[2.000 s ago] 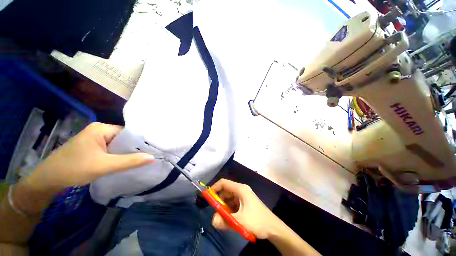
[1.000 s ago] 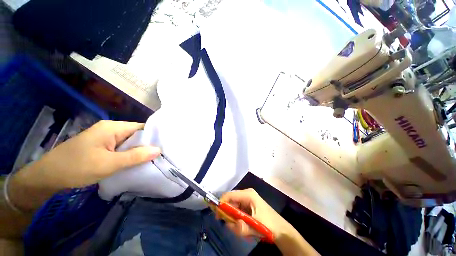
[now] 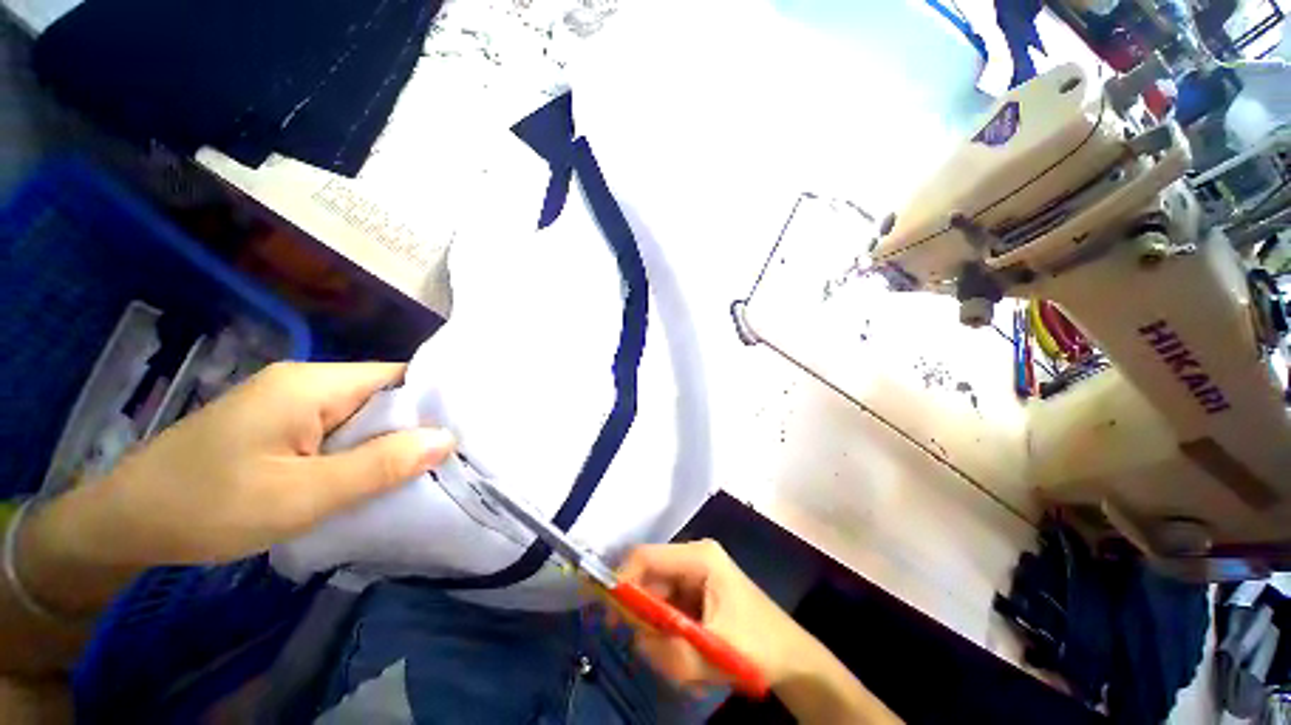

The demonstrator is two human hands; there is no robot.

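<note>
White pocketing cloth (image 3: pixel 524 312) with a narrow navy strip (image 3: pixel 636 305) lies over the table edge and my lap. My left hand (image 3: pixel 269 453) grips its left side, thumb on top beside a short stitched line or slit. My right hand (image 3: pixel 708 609) holds the red-and-yellow-handled scissors (image 3: pixel 680 630). Their silver blades reach up-left across the navy strip to the slit near my left thumb. The blade tips lie at the cloth; whether they are in the slit is hard to tell.
The cream HIKARI sewing machine (image 3: pixel 1133 298) stands at right on the pale table (image 3: pixel 878 439). Dark cloth pieces (image 3: pixel 1090 609) hang beside its base. Dark panels (image 3: pixel 241 71) lie at upper left. A blue crate (image 3: pixel 128 269) holding small items is at left, below the table edge.
Over two seconds the cloth and both hands have shifted slightly right in view. The scissor blades have moved up-left along the slit towards my left thumb, and look more closed than a second ago.
</note>
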